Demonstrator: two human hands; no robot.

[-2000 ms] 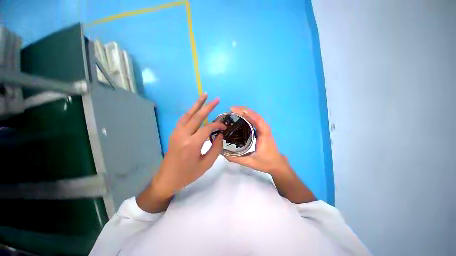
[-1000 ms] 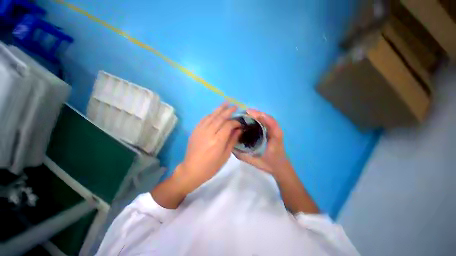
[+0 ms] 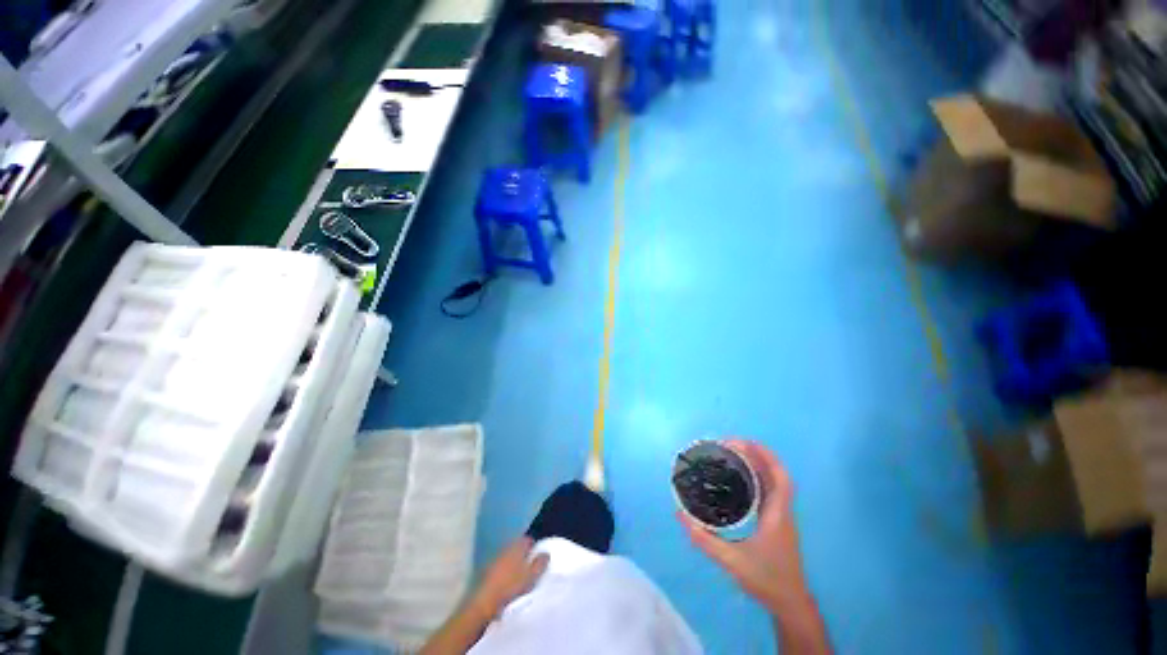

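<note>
The clear round bit jar (image 3: 678, 484) has a shiny rim and holds a pile of thin dark bits (image 3: 717, 489). My right hand (image 3: 770, 535) is wrapped around its right side and holds it over the floor, its open top towards me. My left hand (image 3: 512, 576) is low beside my white clothing, partly hidden at the cloth's edge. Its fingers are not clear, so I cannot tell whether it holds anything. A dark shoe (image 3: 572, 514) shows below.
White foam trays (image 3: 192, 384) are stacked at left; another tray stack (image 3: 403, 525) stands on the floor. Handheld devices (image 3: 349, 233) lie along the green bench (image 3: 416, 154). Blue stools (image 3: 515, 198) stand ahead. Cardboard boxes (image 3: 985, 192) and a blue stool (image 3: 1043, 346) are at right.
The view has swung up and along the aisle. My left hand has left the jar and dropped to my side. My right hand still holds the jar, now further right and lower in view.
</note>
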